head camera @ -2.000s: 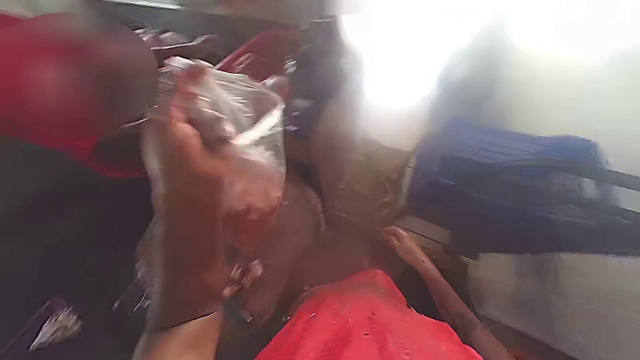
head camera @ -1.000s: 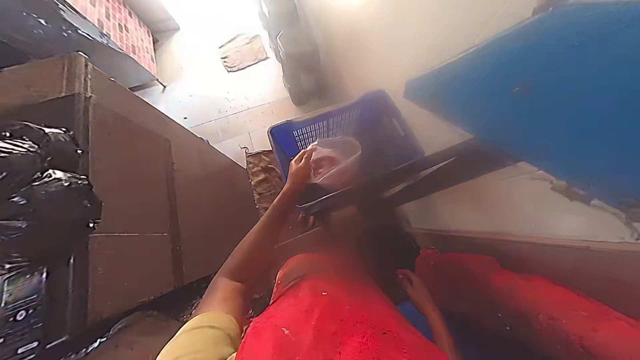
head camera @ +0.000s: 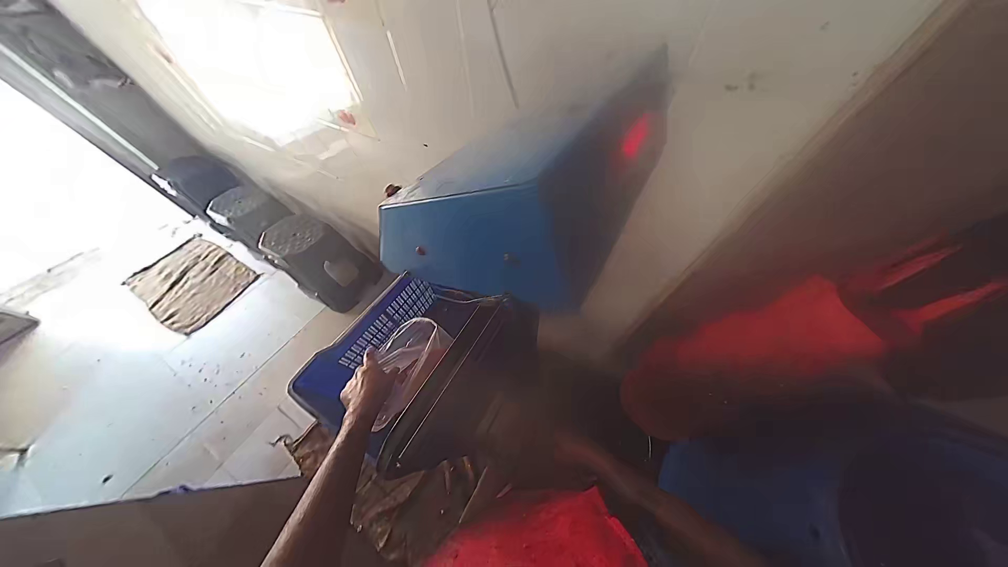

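My left hand [head camera: 367, 387] is closed on the gathered top of a clear plastic bag [head camera: 411, 368] with pinkish-red contents. The bag hangs inside the blue plastic crate [head camera: 324, 383], near its slotted side wall. My right arm [head camera: 630, 484] reaches in from the lower right; its hand is lost in dark blur below and right of the crate, so its grasp does not show. Red clothing [head camera: 543, 531] lies between my arms.
A blue box-like cabinet [head camera: 472, 236] stands just beyond the crate, by the pale wall. Dark cylindrical containers [head camera: 315, 256] line the wall at left. A brown mat [head camera: 191, 283] lies on the tiled floor. A blurred red object [head camera: 772, 339] and a dark blue one [head camera: 740, 488] are at right.
The view has swung widely. Two seconds ago the bag was raised, away from the blue crate; a second ago it was over the crate, and it is now inside it, still in my left hand.
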